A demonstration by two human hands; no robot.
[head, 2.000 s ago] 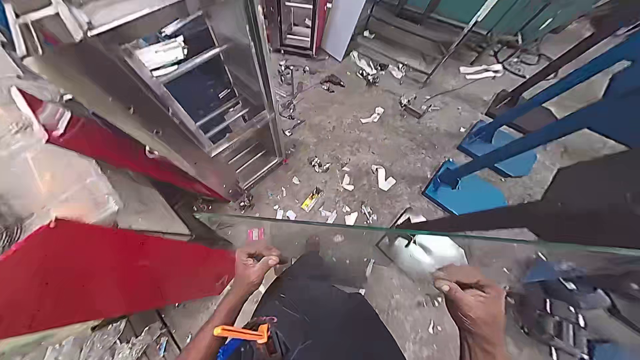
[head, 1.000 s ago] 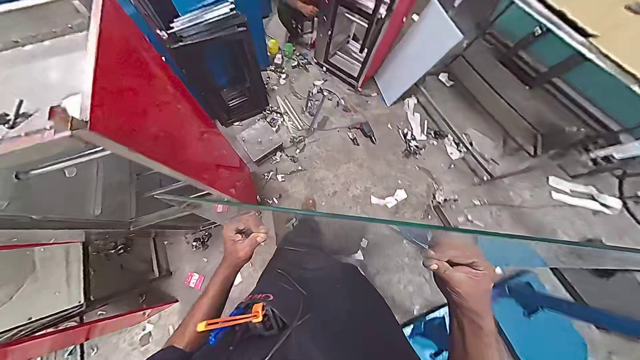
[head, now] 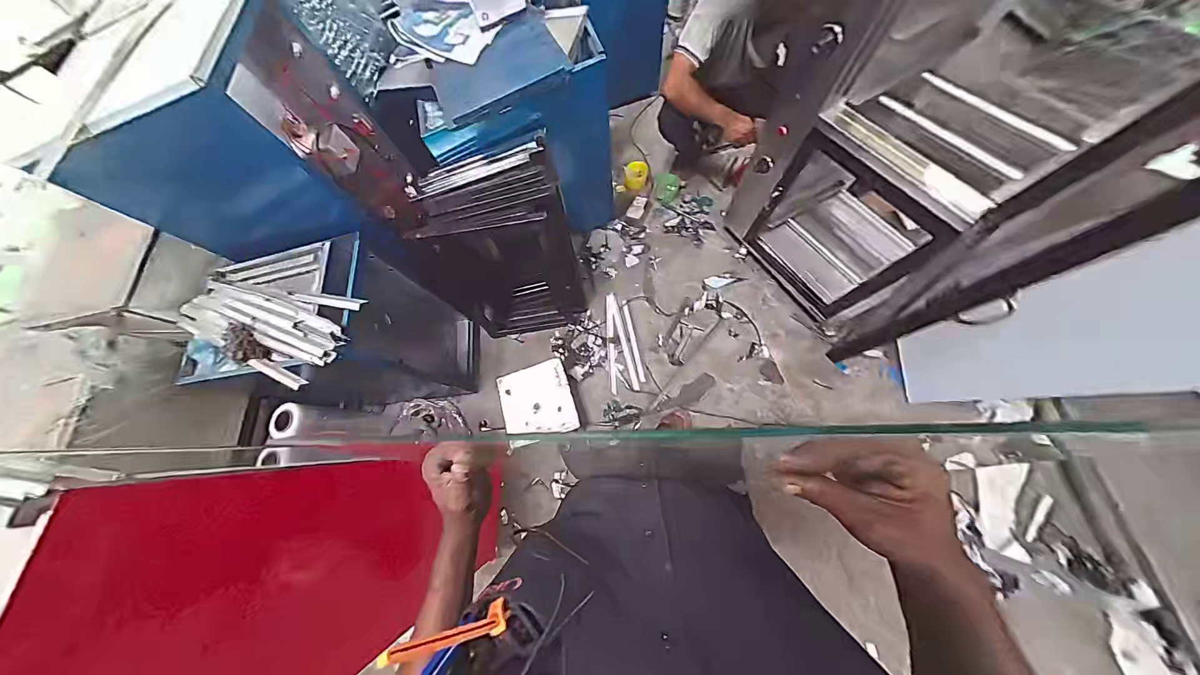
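Observation:
A long glass pane with a greenish edge spans the view in front of my body. My left hand grips it left of the middle, fingers curled at its edge. Farther right, my right hand pinches the same pane between thumb and fingers. Parts of both hands show through or beneath the glass. An orange-handled tool hangs at my waist, beside my left forearm.
A red panel lies at the lower left. Blue cabinets stand ahead, a dark metal frame cabinet to the right. A person crouches between them. White strips, a white plate and scraps litter the floor. Bundled strips sit left.
The view has swung strongly, now facing the blue cabinets and the crouching person. Both hands keep hold of the glass pane, which now lies nearly level across the view.

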